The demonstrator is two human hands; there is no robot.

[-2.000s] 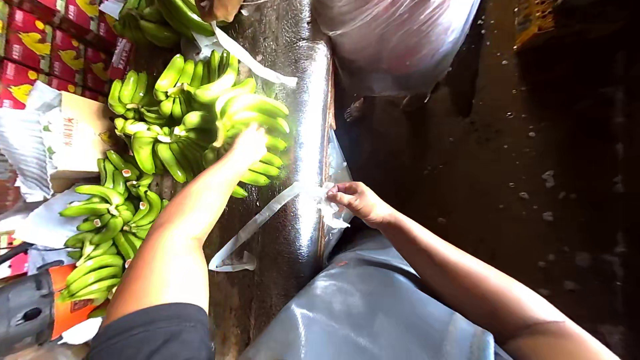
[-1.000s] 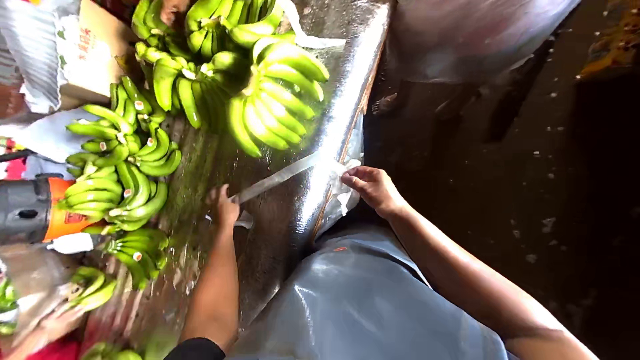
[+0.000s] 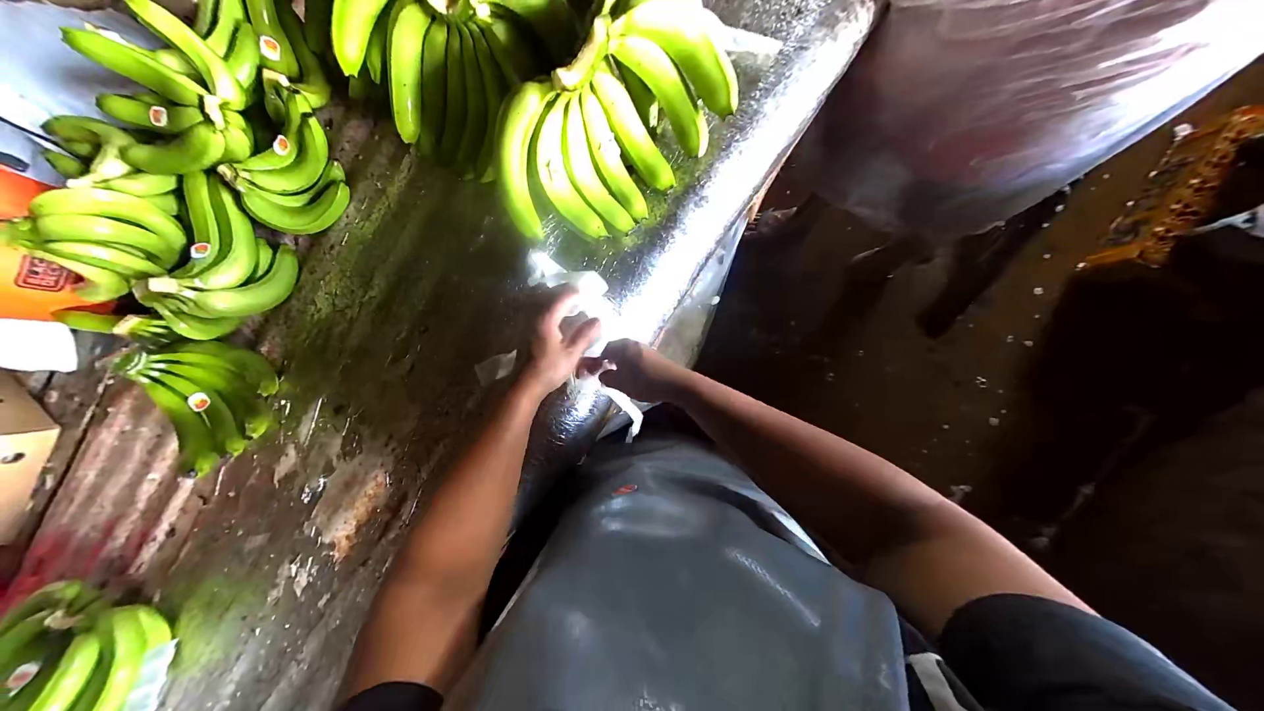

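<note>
My left hand (image 3: 563, 341) is at the metal edge of the wet table, its fingers curled on a crumpled white plastic strip (image 3: 583, 286). Touching or nearly touching it, my right hand (image 3: 632, 370) has bent fingers at the same strip, and a loose end hangs below them. A large hand of green bananas (image 3: 592, 148) lies just beyond my hands, with another green bunch (image 3: 444, 79) to its left. Smaller green banana clusters with round stickers (image 3: 197, 247) lie at the left. Glare partly hides my fingertips.
The table's metal edge (image 3: 691, 237) runs diagonally beside my apron. Large plastic-wrapped bulk (image 3: 987, 109) stands at the upper right, near a yellow crate (image 3: 1175, 197). A cardboard box (image 3: 22, 444) and an orange object (image 3: 39, 286) are at the far left.
My left hand, on the bananas two seconds ago, has moved to the strip and then in beside my right hand. The strip, stretched out earlier, is now bunched up. The view has shifted.
</note>
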